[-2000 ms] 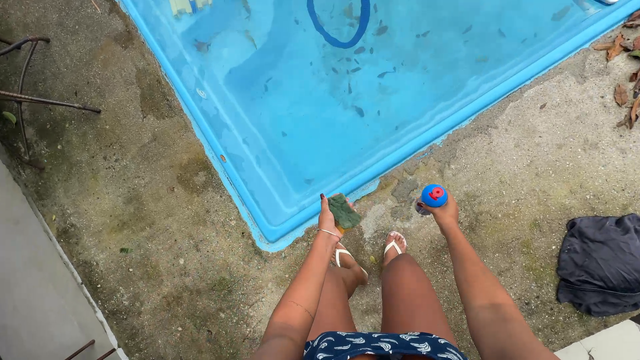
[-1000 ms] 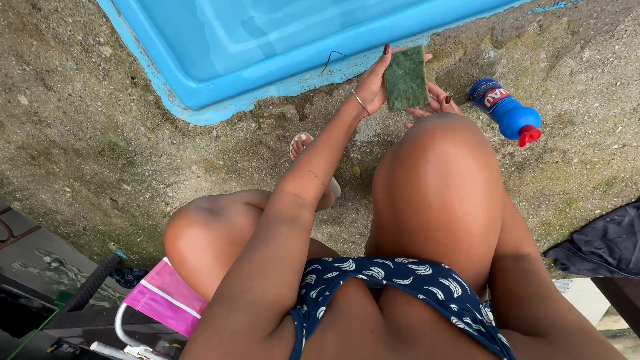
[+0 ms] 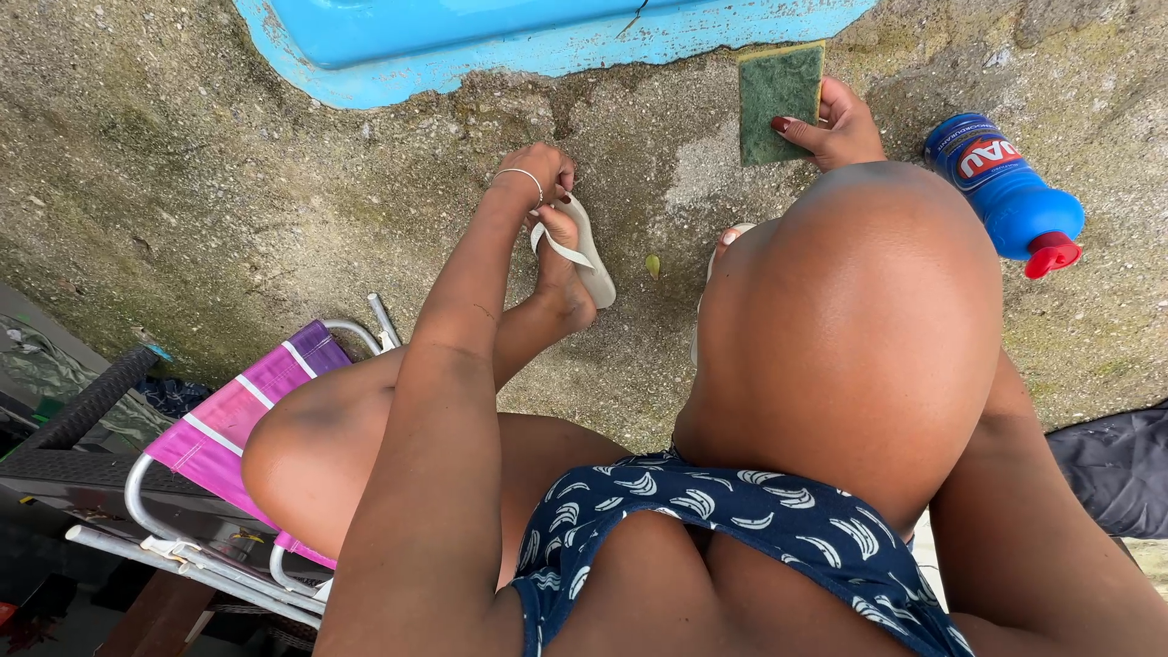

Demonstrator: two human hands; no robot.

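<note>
Between the thumb and fingers of my right hand [image 3: 841,128] is a green and yellow scouring sponge [image 3: 778,105], its green face up, near the blue pool's edge. My left hand [image 3: 538,175] is down at the front of a white flip-flop [image 3: 591,265], by the toes of my foot; its fingers are bent and partly hidden, and whether they grip the strap is unclear. A blue plastic bottle [image 3: 1004,187] with a red cap lies on its side on the concrete, to the right of my right hand and knee.
The rim of a blue pool [image 3: 438,78] runs along the top. At lower left stand a folding chair with pink and purple fabric [image 3: 242,411] and dark furniture. Dark cloth [image 3: 1118,470] lies at the right edge. Rough concrete [image 3: 639,365] spreads around my feet.
The bottle was in my right hand two seconds ago and lies on the ground now. The sponge has passed from my left hand to my right. My left hand has moved to my foot. The view is lower.
</note>
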